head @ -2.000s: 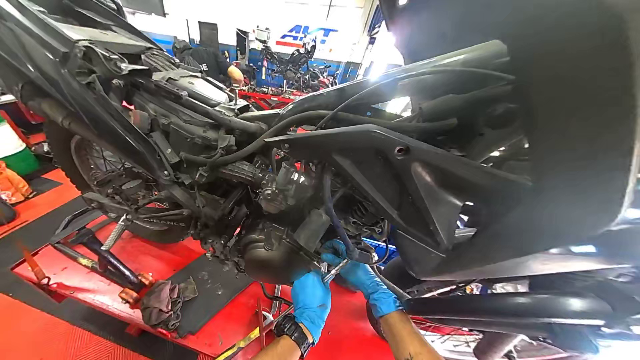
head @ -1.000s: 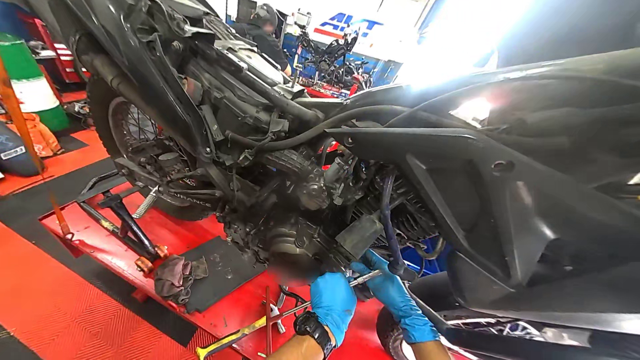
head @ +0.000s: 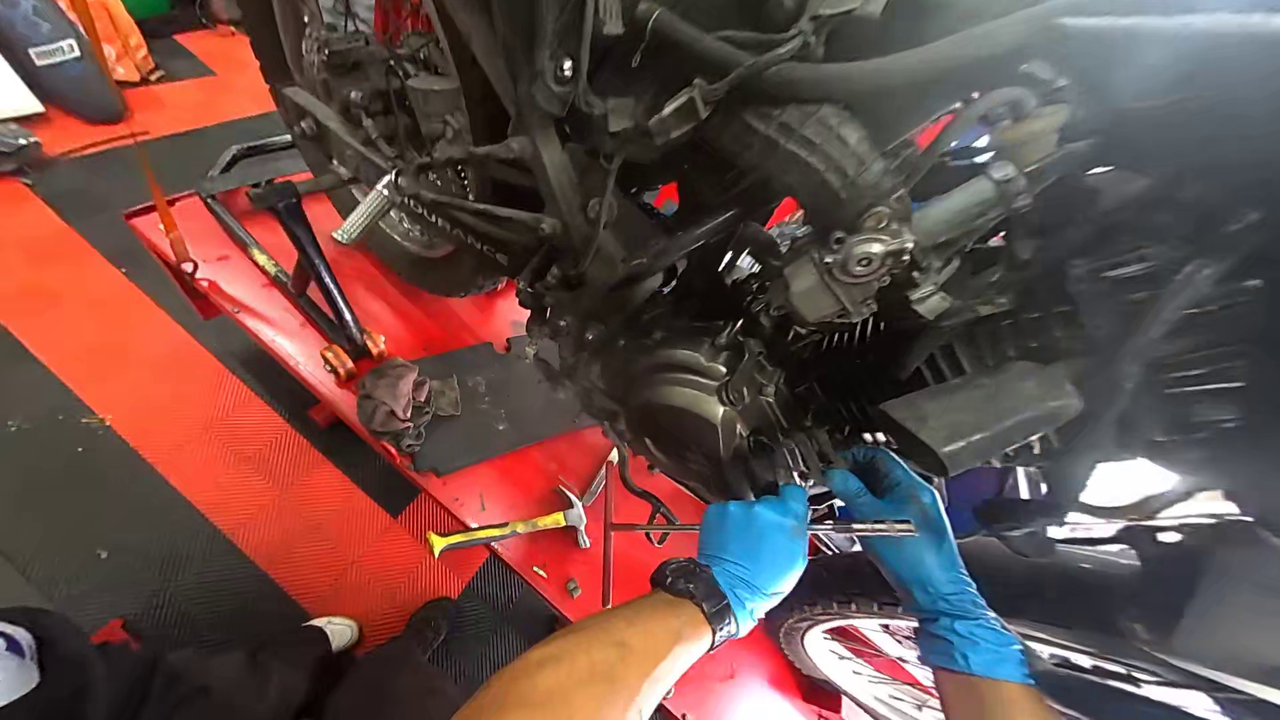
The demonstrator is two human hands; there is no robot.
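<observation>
My left hand (head: pixel 755 545), in a blue glove with a black watch at the wrist, is closed low against the front of the motorcycle engine's round side cover (head: pixel 690 405). A steel T-handle tool (head: pixel 865 528) passes by it; whether the fingers grip its bar is unclear. My right hand (head: pixel 905 530), also in a blue glove, reaches up with bent fingers to the engine's lower front, its palm beside the bar's end. The fingertips of both hands are partly hidden among dark engine parts.
A yellow-handled claw hammer (head: pixel 510 528) lies on the red lift platform (head: pixel 500 490) left of my hands. Behind it are a crumpled rag (head: pixel 400 400), a black mat (head: pixel 500 400) and a black stand (head: pixel 310 270). A spoked wheel (head: pixel 860 650) is at lower right. A person's shoe (head: pixel 335 632) shows at lower left.
The view has moved closer and tilted down toward the engine. Both hands stay at the engine's lower front.
</observation>
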